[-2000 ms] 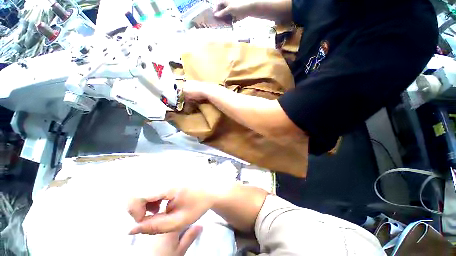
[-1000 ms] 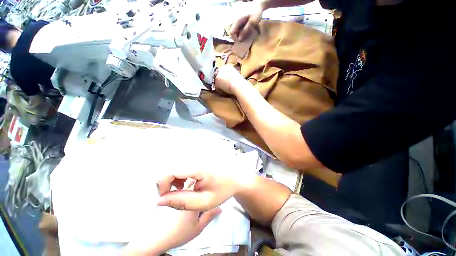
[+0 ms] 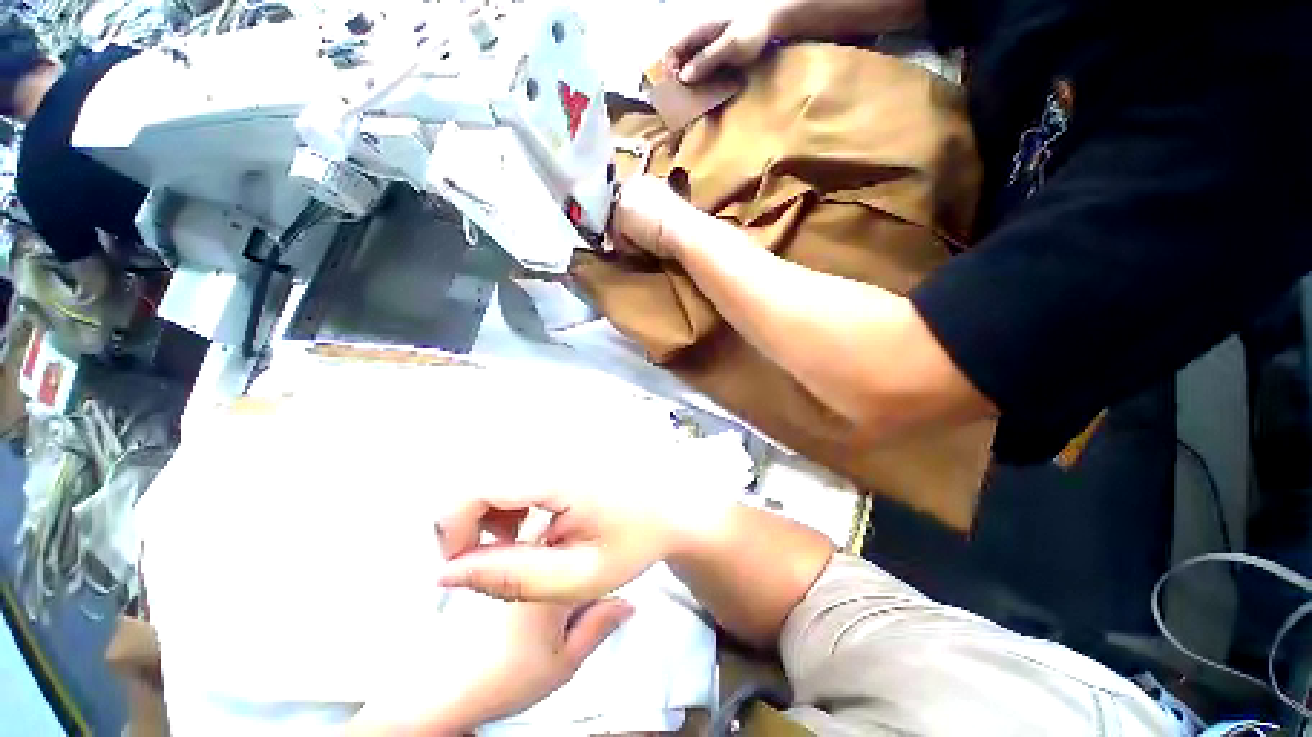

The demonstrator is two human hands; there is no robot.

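The white cloth stack [image 3: 302, 504] lies in front of me, strongly overexposed. My right hand [image 3: 533, 554] is over it, palm down, with thumb and forefinger curled towards each other. A faint pale sliver shows at the fingertips; I cannot tell whether it is held. My left hand [image 3: 525, 662] lies low on the stack, thumb apart, its fingers washed out in the glare. Beyond, another worker's hand presses a brown garment panel [image 3: 849, 144] beside the white sewing machine head [image 3: 554, 115]. That worker's far hand holds a small brown patch [image 3: 688, 98].
The worker in a black T-shirt [image 3: 1137, 245] sits at the right of the machine. A grey machine bed [image 3: 396, 288] lies behind the stack. Another person in black [image 3: 79, 151] is at the far left, above cloth bundles [image 3: 94, 497]. A pale cable loop [image 3: 1223, 590] is at the lower right.
The view has swung left and slightly down since the first frame. The worker's far hand now holds the small patch over the panel's upper left. My hands have barely moved over the stack.
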